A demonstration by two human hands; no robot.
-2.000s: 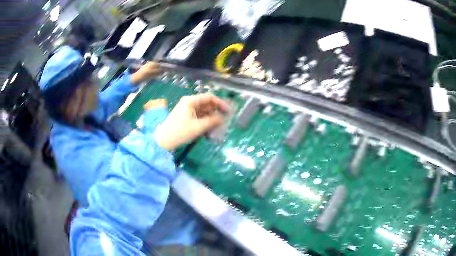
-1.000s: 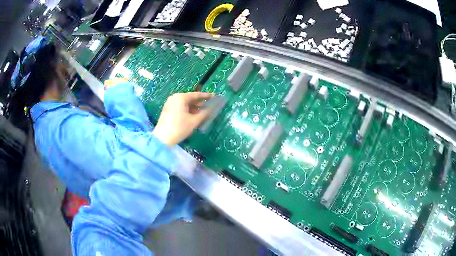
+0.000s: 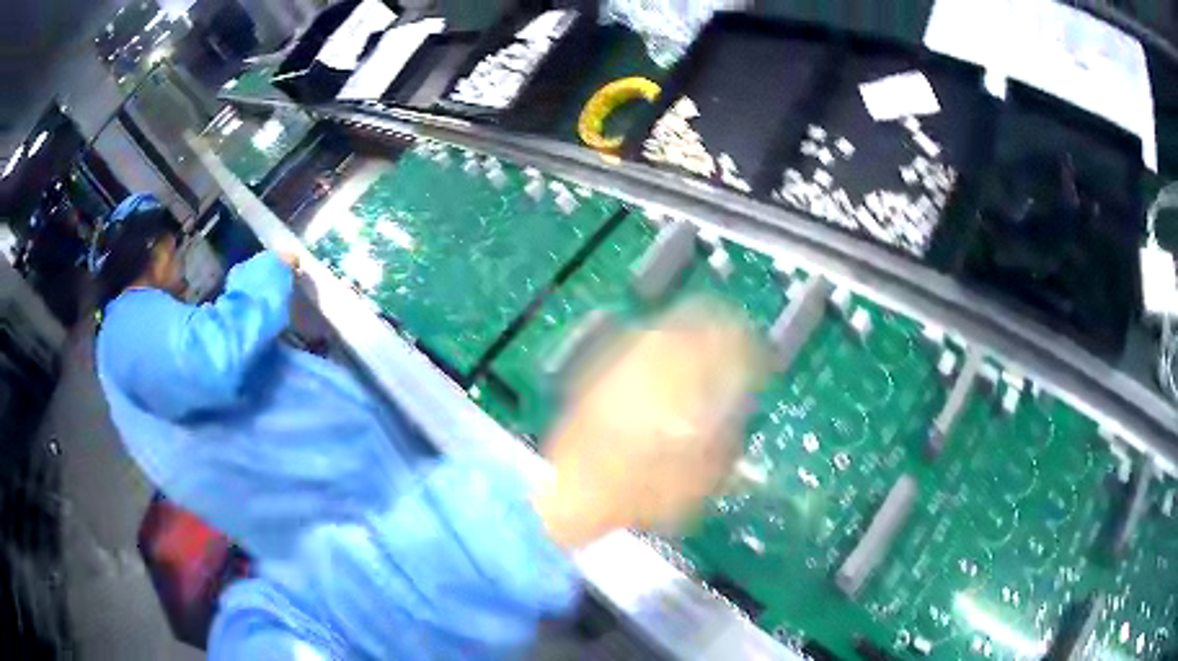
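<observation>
Large green circuit boards [image 3: 827, 426] lie edge to edge along the line. Several grey blocks stand on them: one [image 3: 665, 258] near the far edge, one [image 3: 877, 533] to the right of my hand, and a blurred one [image 3: 581, 346] just left of my hand. My left hand [image 3: 659, 420] is bare, strongly blurred and over the board, in a blue sleeve. Its fingertips cannot be made out, so whether it holds anything is unclear. It hides part of the board and blocks. My right hand is out of the picture.
A metal rail [image 3: 775, 220] runs behind the boards, and a near rail [image 3: 388, 349] in front. Beyond are black trays with white connectors [image 3: 891, 213], cream connectors [image 3: 678, 140] and a yellow tape roll [image 3: 614, 114]. A person in blue [image 3: 233, 349] stands at the left.
My left hand has moved right, away from the grey block it held by the left side of the board; that block now stands there. The neighbouring person's arm has drawn back from the boards. The view has shifted.
</observation>
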